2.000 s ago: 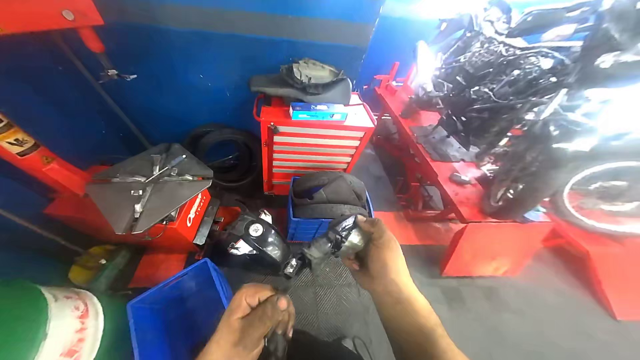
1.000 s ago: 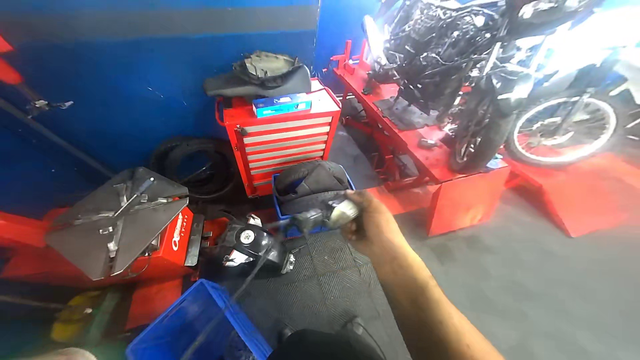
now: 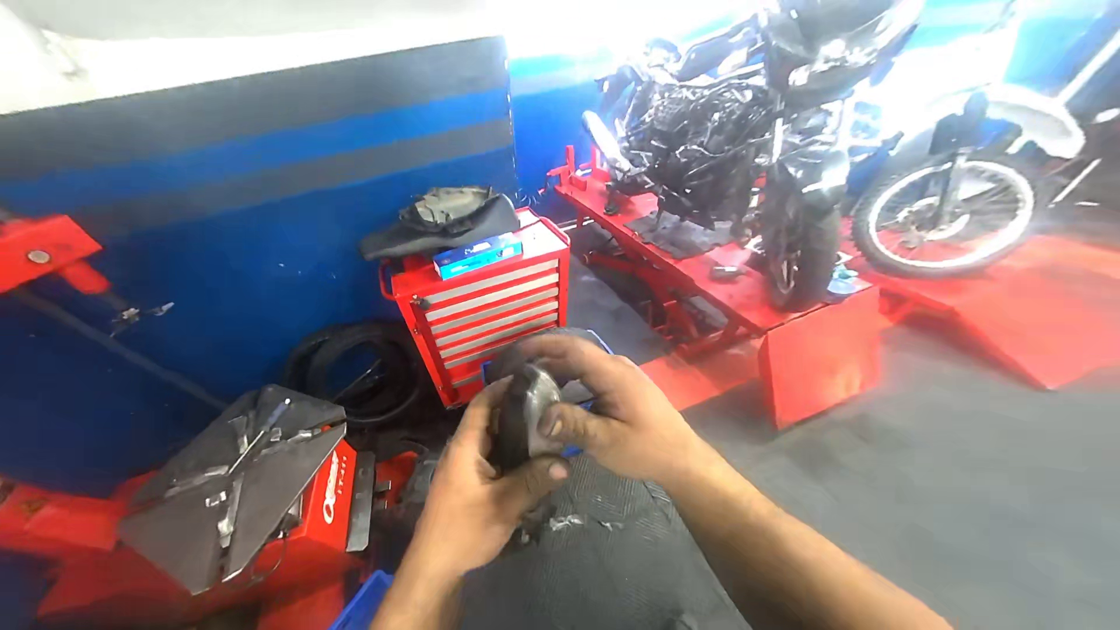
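Note:
Between both hands, near the middle of the head view, is a rounded dark part with a shiny, clear-looking face [image 3: 540, 404], perhaps a motorcycle lamp; its exact kind is hard to tell. My left hand [image 3: 490, 481] grips its left and lower side, thumb across the bottom. My right hand [image 3: 604, 407] holds it from the right, fingers over the top and thumb on the shiny face. Behind the hands a blue crate [image 3: 598, 341] is mostly hidden. Farther back, a red tool cabinet [image 3: 499, 315] bears a blue box [image 3: 478, 255] and a black motorcycle seat [image 3: 446, 223].
A tire changer with a dark turntable [image 3: 236, 481] stands at left, tires [image 3: 359, 372] behind it. At right, a partly stripped motorcycle [image 3: 717, 140] rests on a red lift [image 3: 818, 367]; another motorcycle's wheel [image 3: 945, 214] is beyond. Another blue crate [image 3: 363, 604] shows at the bottom edge.
My left hand, out of view one second ago, is now on the part together with my right hand. The view has tilted up, showing more of the wall and motorcycles.

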